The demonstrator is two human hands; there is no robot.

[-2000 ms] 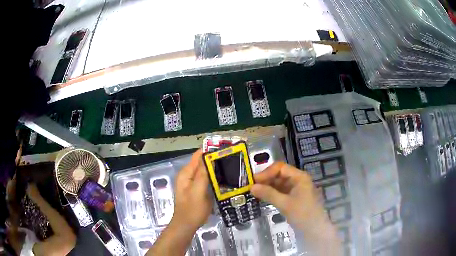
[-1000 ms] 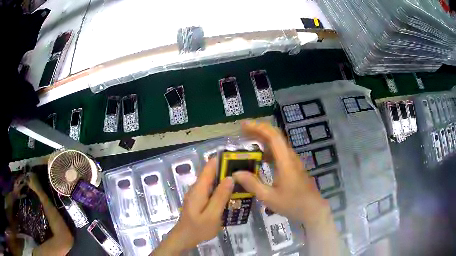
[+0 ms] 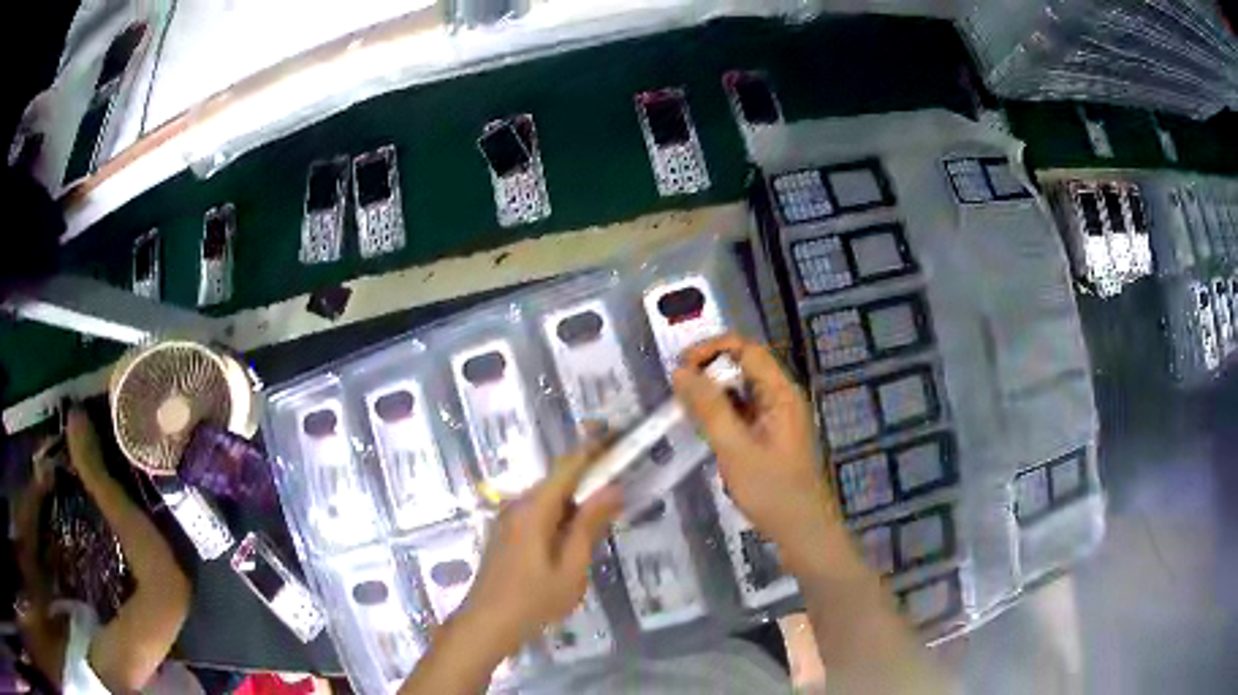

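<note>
My left hand (image 3: 550,543) and my right hand (image 3: 747,414) hold a phone (image 3: 652,441) between them, turned edge-on and tilted. Its pale side shows; its face is hidden. The phone is somewhat blurred. It is held over a clear blister tray (image 3: 356,540) whose pockets hold white phone backs (image 3: 498,407). To the right lies a grey translucent tray (image 3: 991,326) with several dark front housings (image 3: 873,330) in its left column and single ones at the right side.
A green conveyor belt (image 3: 435,190) beyond the tray carries spaced phone bodies (image 3: 672,140). A round fan (image 3: 174,403) and a lit smartphone (image 3: 224,466) stand at left, near another person's arms (image 3: 136,543). Stacked clear trays (image 3: 1113,48) are at upper right.
The phone has turned from its yellow-edged face towards me to edge-on, still between both hands. The view has shifted, so the belt and shelf sit higher and more of the near tray shows.
</note>
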